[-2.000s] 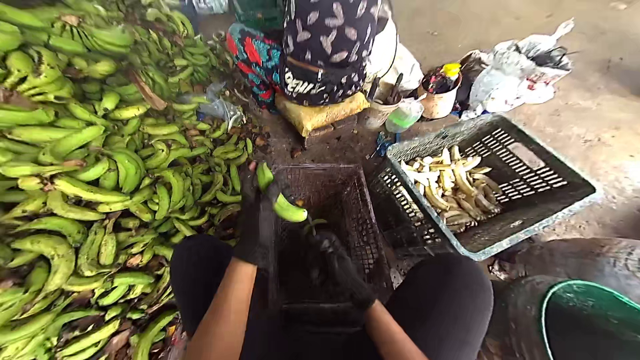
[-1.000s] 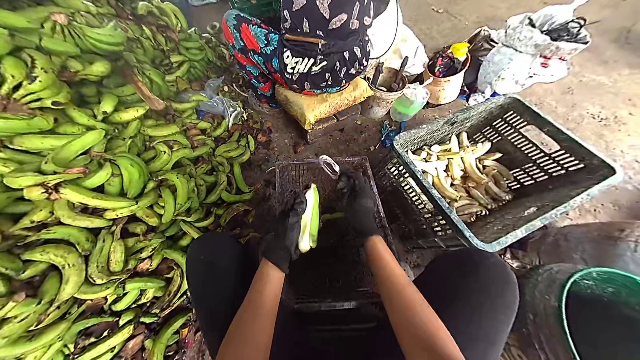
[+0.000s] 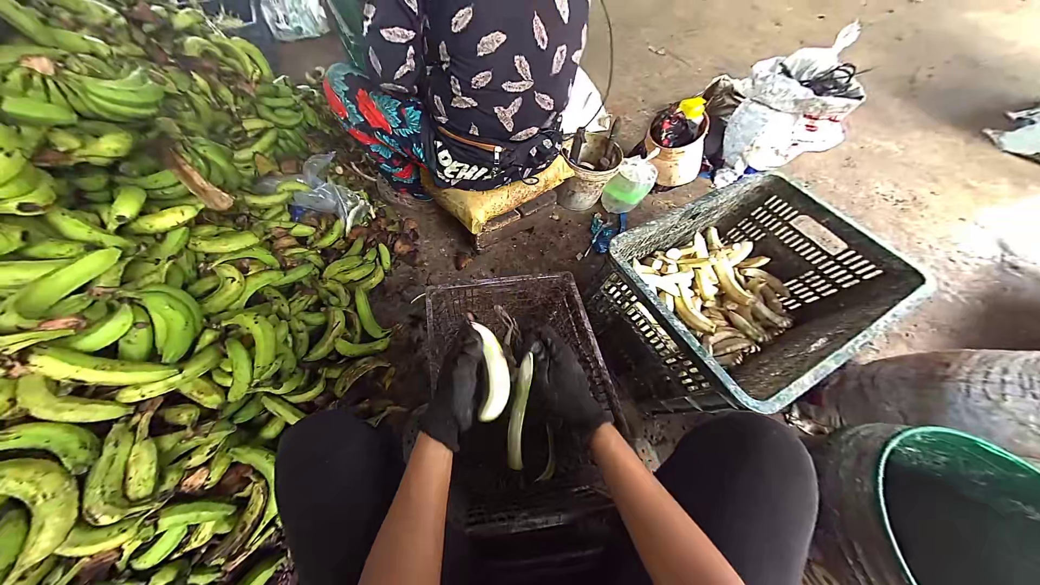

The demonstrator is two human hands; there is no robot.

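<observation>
My left hand (image 3: 460,382), in a dark glove, holds a pale, peeled plantain (image 3: 494,372) over a dark plastic crate (image 3: 520,284) between my knees. Close to its right, my gloved right hand (image 3: 561,374) has its fingers on the top of a long strip of green peel (image 3: 520,414), which hangs down. Whether that hand also holds a tool cannot be seen. A heap of green plantains (image 3: 162,317) lies at the left. At the right, peeled plantains (image 3: 723,292) are piled in one side of a larger, slatted crate (image 3: 845,357).
Ahead, a person (image 3: 496,81) sits on a yellow cushion (image 3: 496,195). Beside them stand a small bucket with tool handles (image 3: 582,191), another bucket (image 3: 676,158) and a white sack (image 3: 780,114). A green-rimmed barrel (image 3: 890,487) stands near my right knee.
Two seconds ago the plantain was mostly green in my left hand; now it is pale and peeled. A peel strip now hangs from my right hand, apart from the fruit.
</observation>
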